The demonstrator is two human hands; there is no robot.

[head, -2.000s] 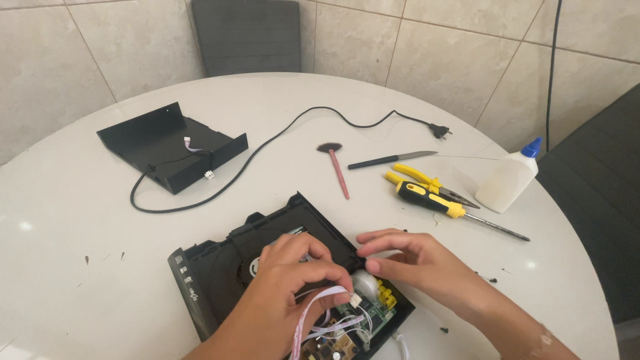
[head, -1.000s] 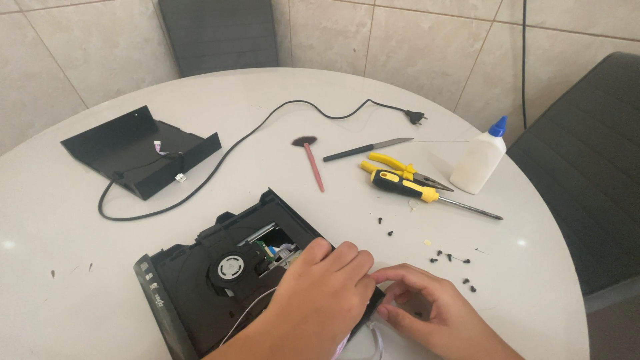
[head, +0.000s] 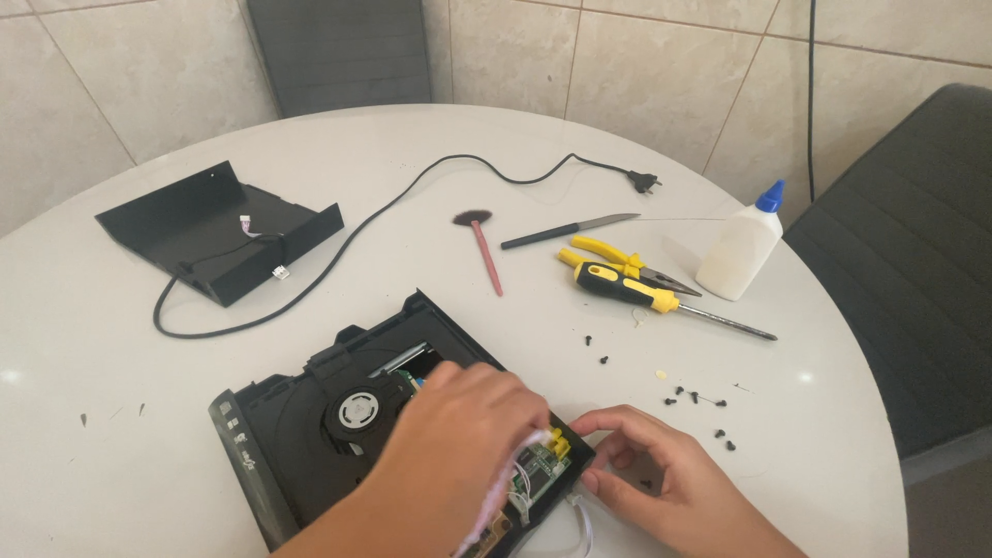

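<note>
The opened black disc player lies on the white table, its round spindle hub and part of a green circuit board showing. My left hand reaches over the player, fingers curled down near the yellow connectors; a pinkish-white cable runs beneath it, and the fingertips are hidden. Thumb and fingers of my right hand touch the case's rear corner from outside. A white cable comes out beside that corner.
Several small black screws lie right of the player. Behind them are a screwdriver, pliers, a knife, a pink-handled brush and a white bottle. The black metal cover and a power cord lie back left.
My left hand was lower over the board two seconds ago, with white wires and a connector at its fingers. My right hand stays by the case's rear edge. The view has shifted.
</note>
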